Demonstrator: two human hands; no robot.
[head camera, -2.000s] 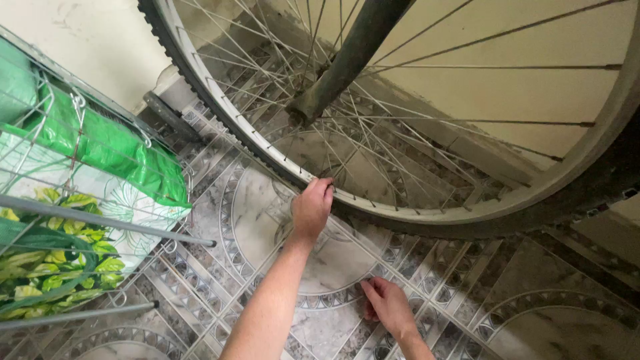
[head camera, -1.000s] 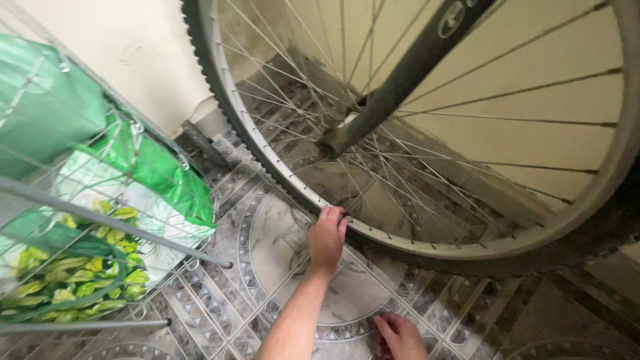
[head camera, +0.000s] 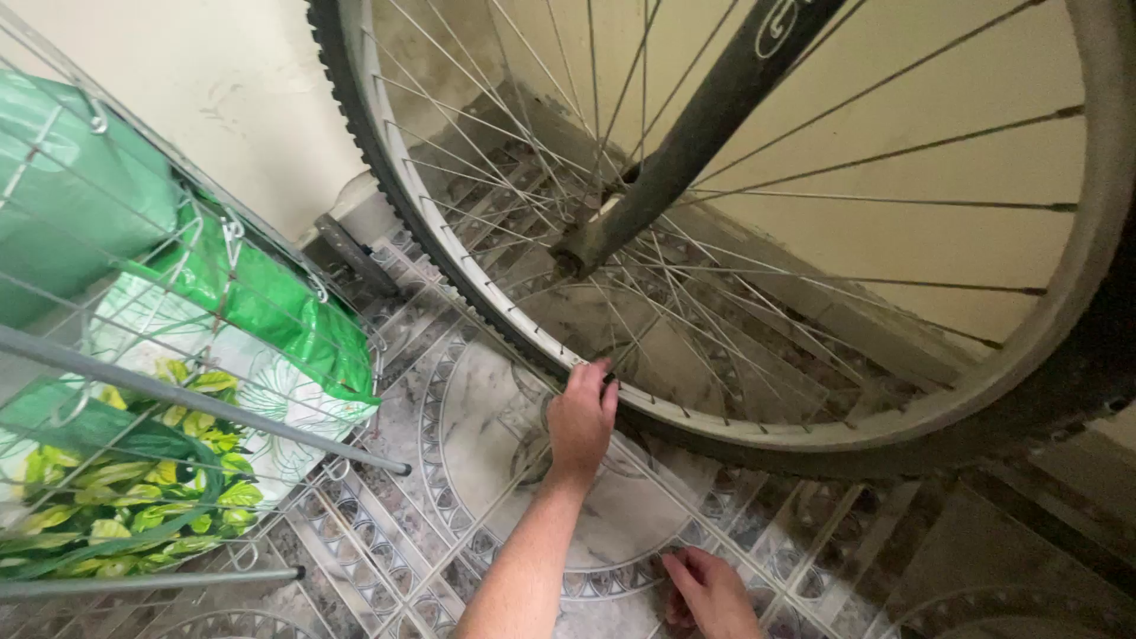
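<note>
A bicycle wheel with a knobby black tyre (head camera: 479, 306) and a pale metal rim (head camera: 754, 432) fills the upper right, its thin spokes meeting at the hub beside a dark fork leg (head camera: 683, 160). My left hand (head camera: 583, 422) is at the lower left part of the rim, its fingers closed around a small black piece, perhaps the valve or its cap; the fingertips hide most of it. Lower down, my right hand (head camera: 710, 593) hovers over the tiled floor with thumb and fingers curled together. Whether something small is between those fingers cannot be seen.
At the left stands a wire rack (head camera: 222, 404) with grey metal bars, holding green and leaf-patterned plastic bags (head camera: 284, 328). Behind the wheel, a pale wall (head camera: 958, 240) meets a patterned tile floor (head camera: 479, 444). A dark metal foot (head camera: 355, 253) stands near the tyre's left side.
The view has shifted, so wheel and rack sit differently in the frame. My left hand stays at the same part of the rim, and my right hand remains low beside it.
</note>
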